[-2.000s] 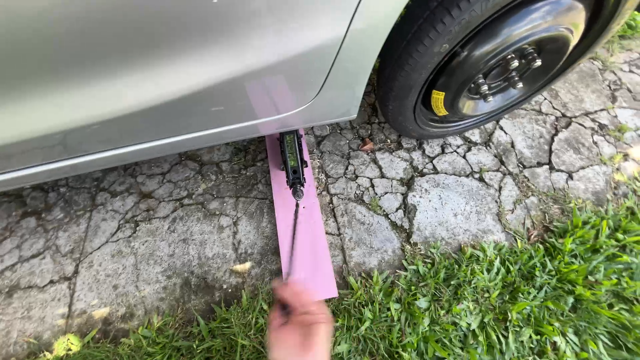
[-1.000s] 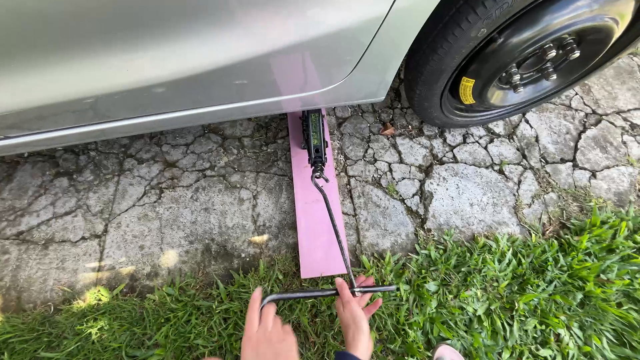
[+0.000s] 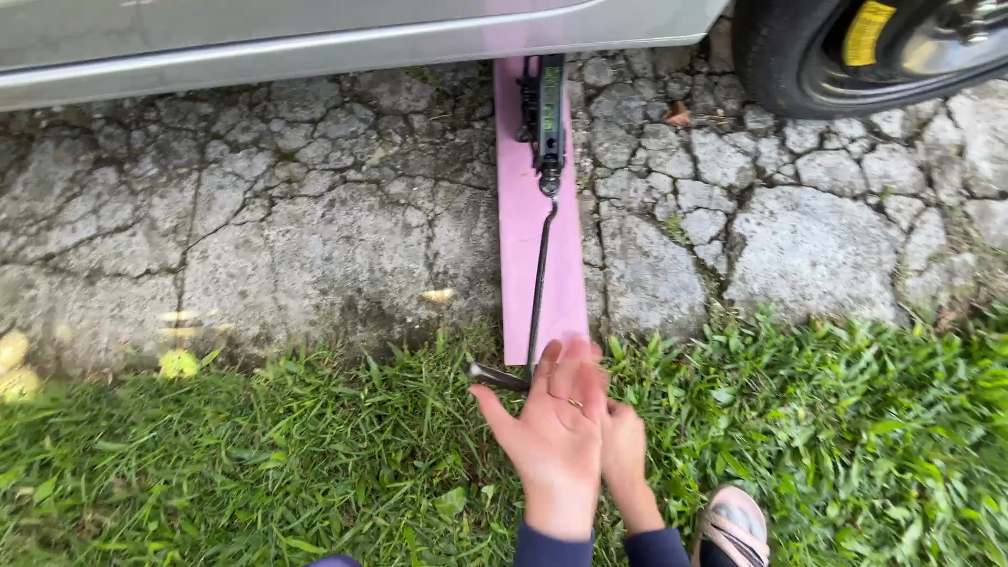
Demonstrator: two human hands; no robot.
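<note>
A black scissor jack (image 3: 549,110) stands on a pink board (image 3: 522,260), partly under the silver car's sill. A dark metal crank rod (image 3: 539,291) runs from the jack's screw end toward my hands. At its near end lies a dark metal bar, perhaps a lug wrench (image 3: 498,376), whose left end shows. My left hand (image 3: 555,429), palm up with fingers extended and blurred, is over the bar's right part; a ring shows on one finger. Behind it my right hand (image 3: 628,449) is partly covered; its fingertips and what they hold are hidden.
The silver car's sill (image 3: 315,55) spans the top. A black wheel with a yellow label (image 3: 869,33) is at the upper right. Cracked concrete (image 3: 315,252) borders grass (image 3: 236,465). A sandaled foot (image 3: 732,524) stands at the lower right, and a brown leaf (image 3: 676,114) lies near the wheel.
One second ago my left hand was on the bar's left end; it has moved right, to beside my right hand, and turned palm up. The view has moved closer.
</note>
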